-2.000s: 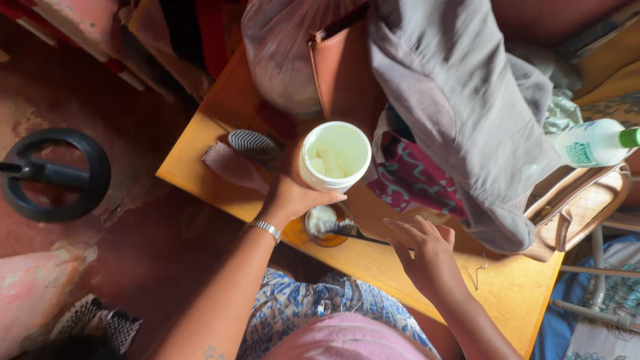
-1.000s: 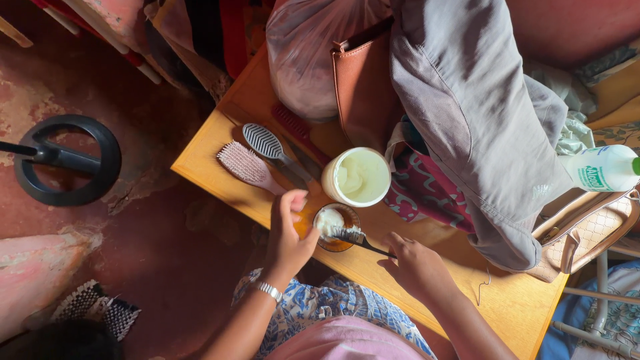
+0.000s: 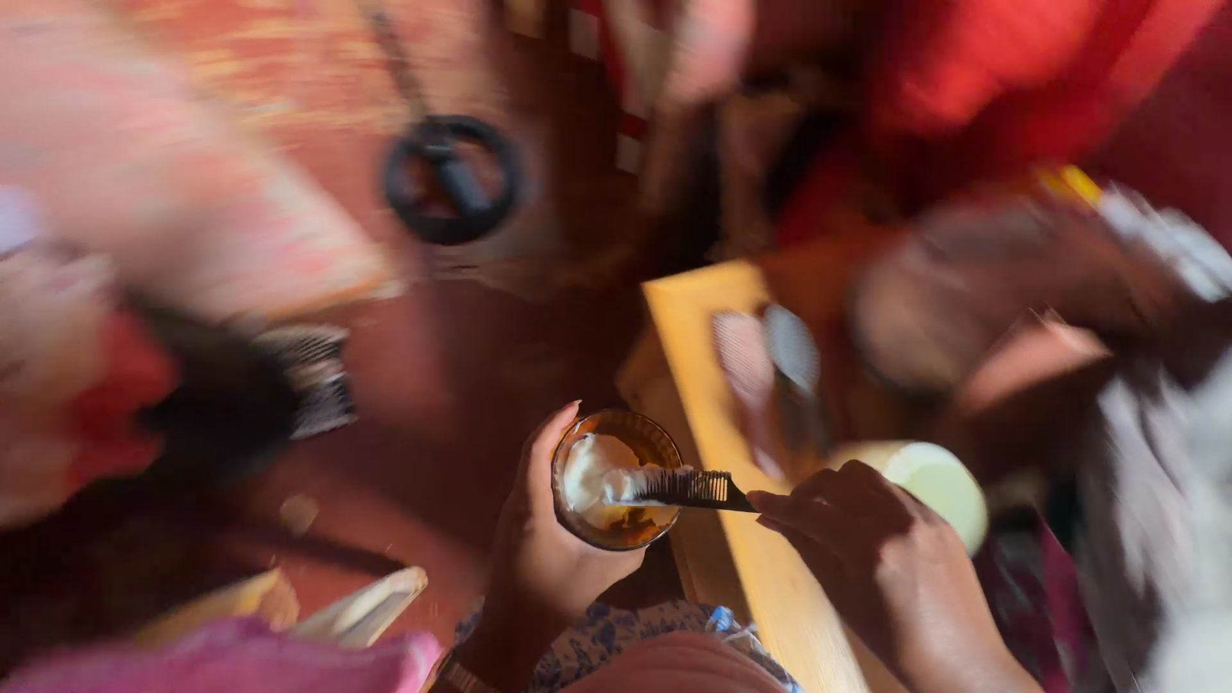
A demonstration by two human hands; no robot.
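My left hand [image 3: 563, 539] is wrapped around an amber glass bowl [image 3: 630, 423], held above my lap beside the wooden table's edge. White cream [image 3: 592, 472] lies inside the bowl. Between the fingers of my right hand [image 3: 881, 558] is the handle of a black comb [image 3: 707, 488], whose toothed end reaches into the cream. Partly hidden behind my right hand, an open white tub [image 3: 938, 486] with pale contents stands on the table.
A pink hairbrush [image 3: 741, 356] and a grey hairbrush [image 3: 792, 348] lie on the wooden table [image 3: 707, 289]. Grey cloth [image 3: 1169, 510] is at the right. A round black stand base [image 3: 452, 180] rests on the red floor. Much of the surroundings is blurred.
My left hand has taken hold of the amber bowl, which stood on the table, and has it off the table's edge. The comb remains in my right hand. The view has swung left.
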